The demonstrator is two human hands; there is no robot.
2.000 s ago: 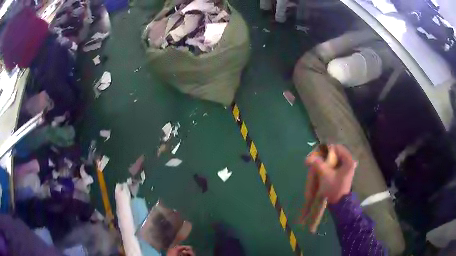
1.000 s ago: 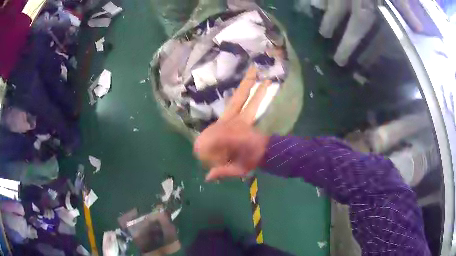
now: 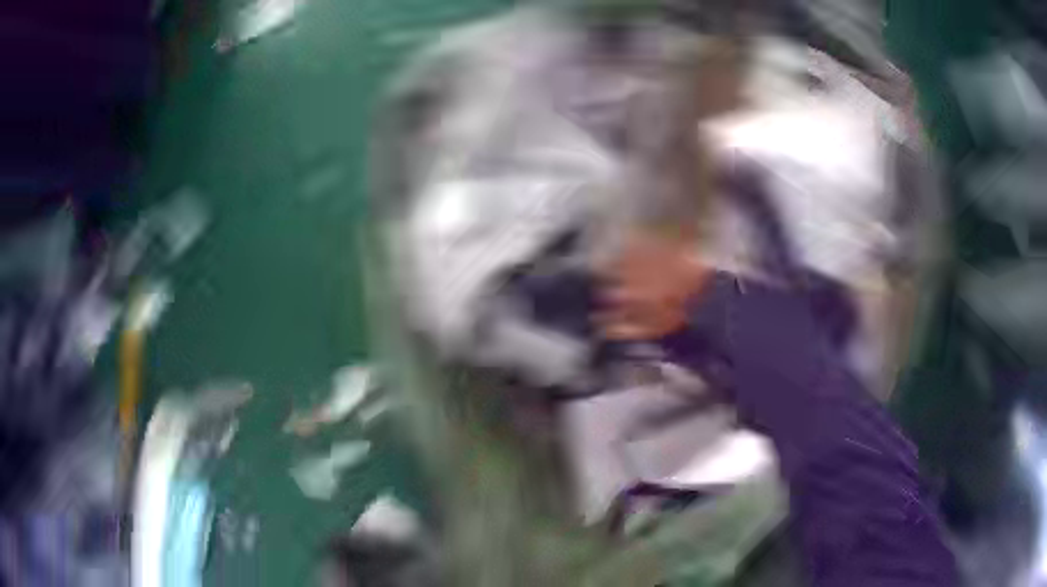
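Observation:
The pale-green woven sack (image 3: 459,470) is wide open and full of white, grey and dark scraps (image 3: 494,229). It fills the middle and right of the blurred view. My right hand (image 3: 660,287) is over the scraps inside the sack's mouth, at the end of a purple sleeve. The hand is strongly blurred and its fingers cannot be made out, nor whether it holds anything. My left hand is not in view.
Green floor (image 3: 276,229) with pale scraps (image 3: 333,459) lies left of the sack. A yellow-orange strip (image 3: 132,373), white and light-blue rolls (image 3: 172,505) and a dark heap (image 3: 46,378) are at the left. Blurred grey shapes stand at the right.
The view has moved closer to the sack, which now looks much larger. My right hand was at the sack's near rim and is now further over the scraps.

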